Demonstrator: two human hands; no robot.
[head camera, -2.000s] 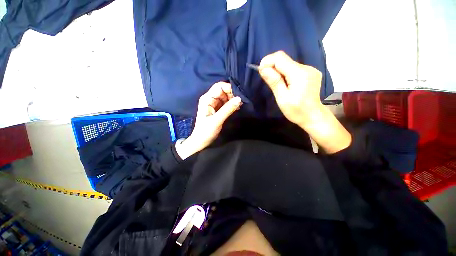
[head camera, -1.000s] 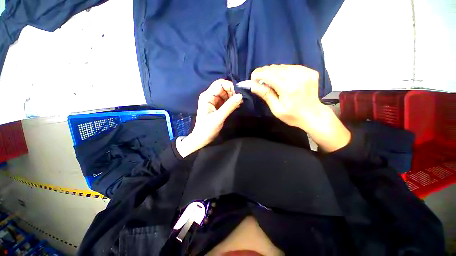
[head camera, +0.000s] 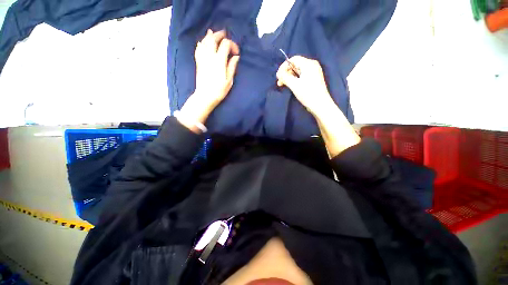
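Navy trousers (head camera: 245, 94) lie spread on the white table, reaching over its near edge against my black clothes, with the legs parting toward the top of the view. My left hand (head camera: 214, 64) rests on the left part of the trousers with its fingertips at the cloth; its fingertips are slightly blurred. My right hand (head camera: 303, 80) is over the right part of the trousers, closed around small thread snips (head camera: 285, 56). Their thin tip points up and left past my fingers. The rest of the snips is hidden in the hand.
More navy cloth (head camera: 83, 14) lies at the table's upper left. A blue basket (head camera: 83, 147) with dark cloth is at lower left. Red baskets (head camera: 443, 153) stand at right, with navy cloth beside them. Green and orange items (head camera: 497, 19) are at the far upper right. Floor tape (head camera: 44, 214) shows at lower left.
My left hand has left the middle seam and moved up and left on the cloth. My right hand has moved up, away from the left, and the snips' tip shows. The trousers' near part lies flatter.
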